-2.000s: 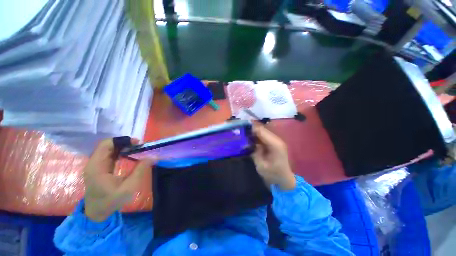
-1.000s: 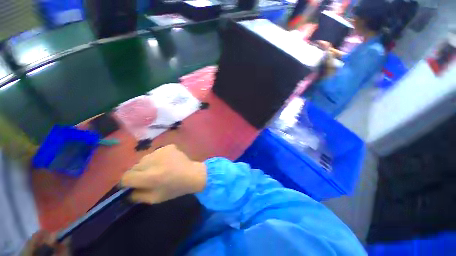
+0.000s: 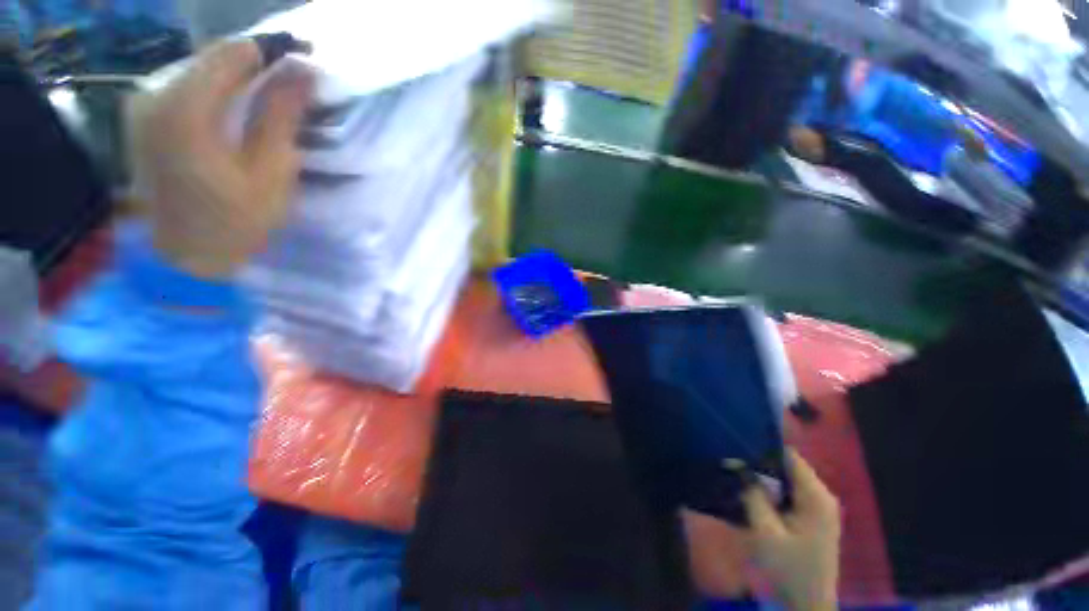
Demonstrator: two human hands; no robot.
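Observation:
My right hand (image 3: pixel 798 535) grips the lower right corner of a dark glossy display panel (image 3: pixel 693 394), held tilted above the bench beside a black tray (image 3: pixel 537 501). A white edge shows along the panel's right side. My left hand (image 3: pixel 221 155), blurred, is raised at the upper left with a black cap on a fingertip. It is at the top of a tall stack of white sleeves (image 3: pixel 370 239), its fingers on the top white sheet (image 3: pixel 406 42).
A blue parts bin (image 3: pixel 543 294) sits behind the panel on the orange-red mat (image 3: pixel 346 448). A large black tray stack (image 3: pixel 973 442) stands at the right. The green conveyor (image 3: pixel 836 245) runs behind. A person in blue (image 3: pixel 896 107) is across it.
The view has swung back left. My left hand has left the panel and risen to the white stack. My right hand now holds the panel alone, with its dark face showing.

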